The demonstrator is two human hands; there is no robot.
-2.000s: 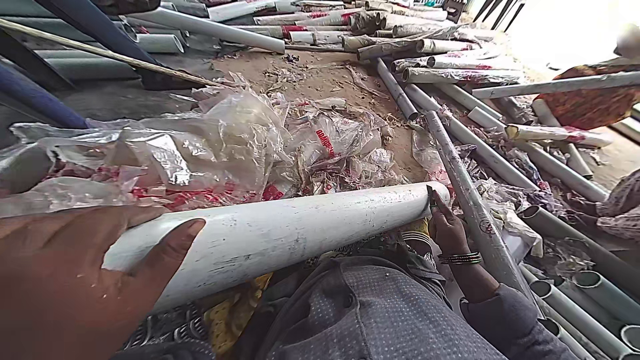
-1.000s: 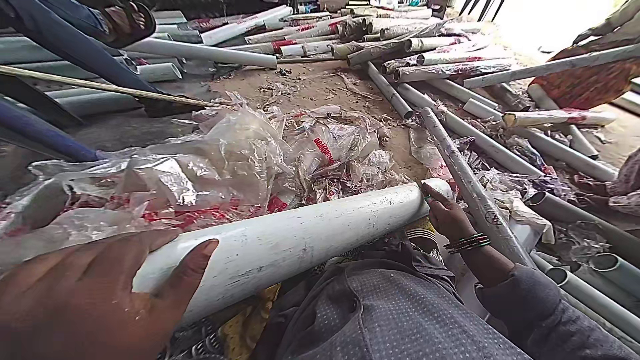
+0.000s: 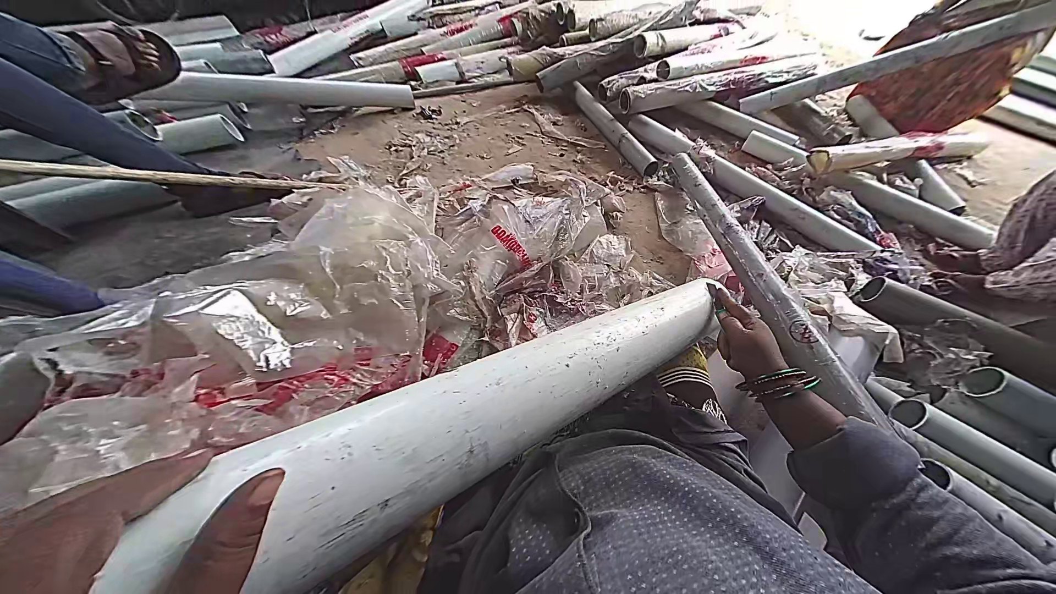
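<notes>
A pale grey-white plastic pipe lies slantwise across my lap, its scuffed surface marked with dark scratches. Around its near end at the lower left, my left hand is wrapped, thumb on top. At the far end my right hand, with bangles at the wrist, has its fingers on the pipe's rim; whether it holds a small tool there I cannot tell. Just right of that hand a longer grey pipe slopes past. Crumpled clear plastic wrapping with red print lies beyond the pipe.
Many pipes lie scattered at the back and right, some wrapped in plastic film. Open pipe ends stack at the lower right. Another person's sandalled foot and a thin wooden stick are at the left. Another person's patterned clothing shows at the right edge.
The other person's sandalled foot at the upper left has come into view since the earliest frame. Both my hands stay on the pipe, and its lie across my lap is much the same.
</notes>
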